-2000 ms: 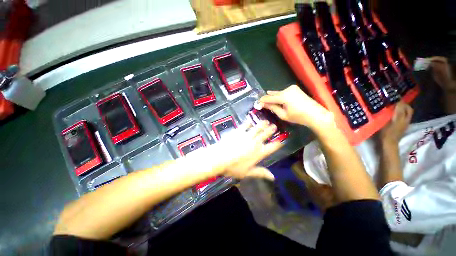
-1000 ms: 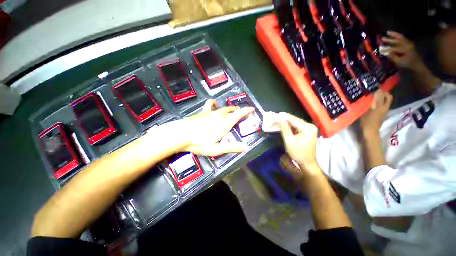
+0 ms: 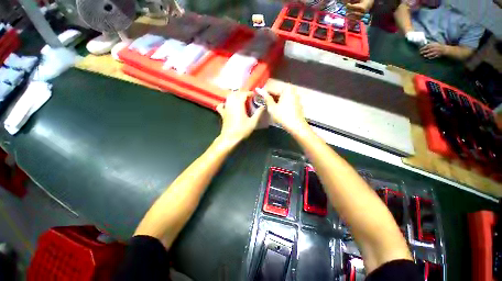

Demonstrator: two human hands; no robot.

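Observation:
My left hand (image 3: 238,116) is closed around the solvent dispenser bottle (image 3: 258,102), whose round metal cap shows between my hands at the bench's far edge. My right hand (image 3: 285,105) is at the cap, with a small white cleaning cloth (image 3: 261,92) at its fingertips. My fingers hide most of the bottle. The clear blister tray (image 3: 315,241) lies at lower right, partly under my right forearm. Closed red-rimmed flip phones (image 3: 278,191) sit in its pockets, and some pockets hold none.
A red foam tray (image 3: 148,77) with whitish sleeve bags (image 3: 236,71) is just beyond my hands. The pale raised strip (image 3: 352,107) runs right. More red trays (image 3: 352,46) stand farther back and right. A fan (image 3: 104,12), a red stool (image 3: 69,258) and a person's hands (image 3: 432,49) show.
The view has swung left and up. Both my hands have left the phones in the clear tray and are at the bottle. The clear tray now shows at lower right.

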